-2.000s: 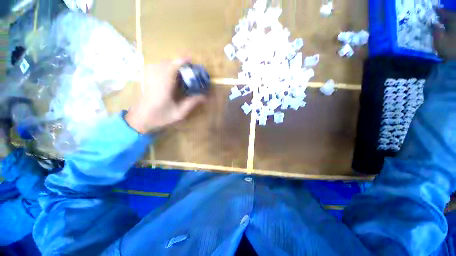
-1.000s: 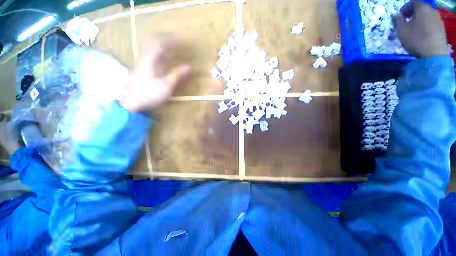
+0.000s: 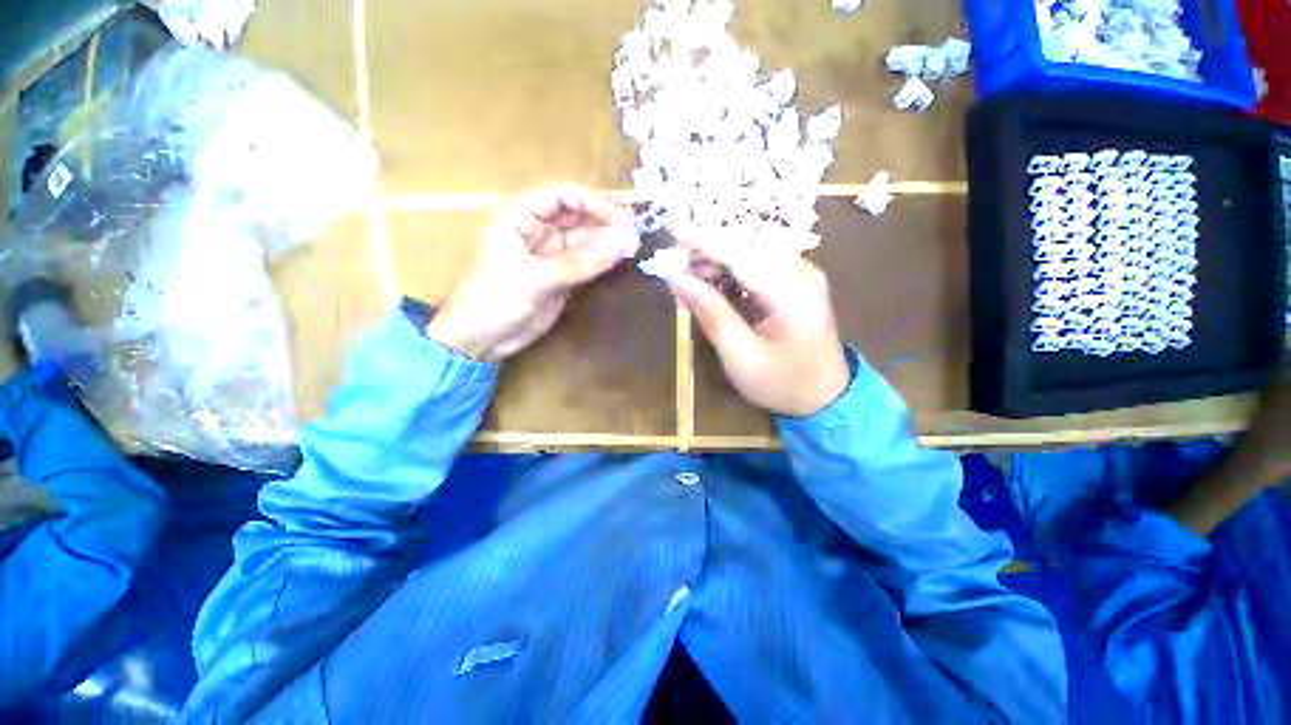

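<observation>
My left hand [image 3: 531, 269] is in front of the pile, with a tiny dark and pale piece [image 3: 647, 220] at its thumb and fingertips. My right hand [image 3: 765, 312] pinches a white plastic housing [image 3: 661, 264] between thumb and fingers, just below that piece. I cannot tell whether the two pieces touch. The pile of white housings [image 3: 715, 128] lies on the brown board behind my hands; my right fingers overlap its near edge. The black foam tray [image 3: 1133, 383] at the right holds close rows of white parts [image 3: 1111, 252].
A blue bin [image 3: 1005, 50] with loose white parts stands beyond the tray. Clear bags [image 3: 213, 269] lie at the left. A few housings [image 3: 913, 94] lie apart near the bin. Other people's blue sleeves [image 3: 71, 496] show at the left and right edges.
My right hand has come from the blue bin to the centre and holds a housing. My left hand has moved right to meet it. The dark round object seen earliest no longer shows.
</observation>
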